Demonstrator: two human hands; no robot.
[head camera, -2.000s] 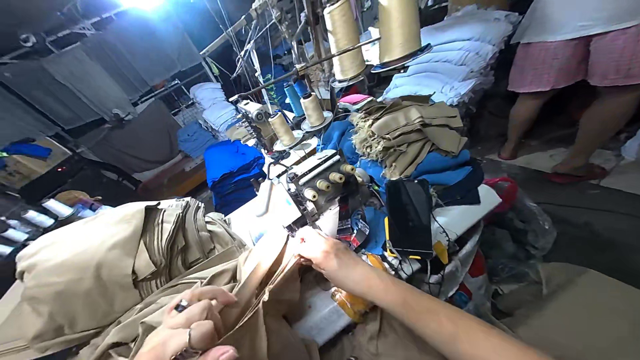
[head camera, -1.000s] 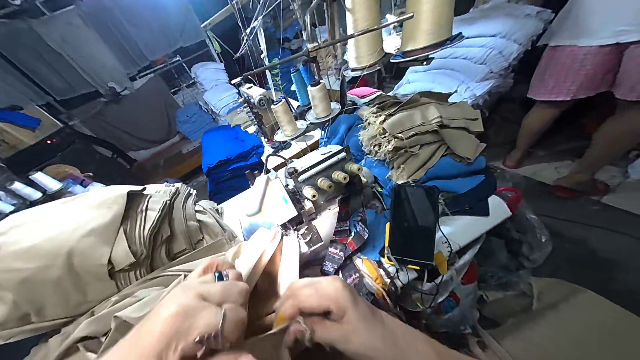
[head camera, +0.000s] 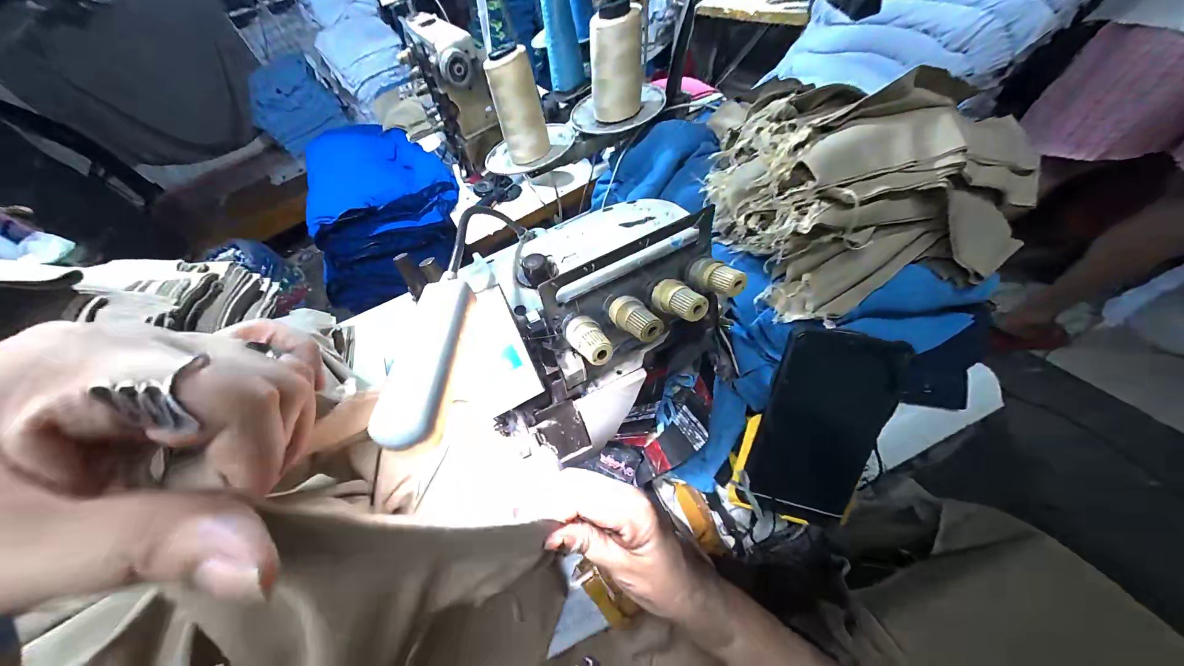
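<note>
Before me is an overlock sewing machine (head camera: 629, 296) with several cream tension knobs and a lit lamp (head camera: 421, 370) over its sewing area. My right hand (head camera: 629, 536) pinches the edge of a khaki fabric piece (head camera: 416, 583) between thumb and fingers, just in front of the machine. At the left, close to the camera, my left hand (head camera: 176, 435) is raised over the same cloth, with rings on its fingers; it is blurred, and whether it grips the cloth is unclear. The fabric edge runs between the two hands. The needle area is washed out by glare.
Thread cones (head camera: 615, 65) stand behind the machine. Blue folded cloth (head camera: 379, 203) is stacked at the back left. Khaki pieces (head camera: 869, 176) lie on blue fabric at the right, behind a black phone (head camera: 823, 416). A person's legs (head camera: 1101, 250) are at far right.
The hands were close together one second ago; now they are spread apart with the khaki edge between them. My left hand has moved up and left. The view has come much nearer the machine.
</note>
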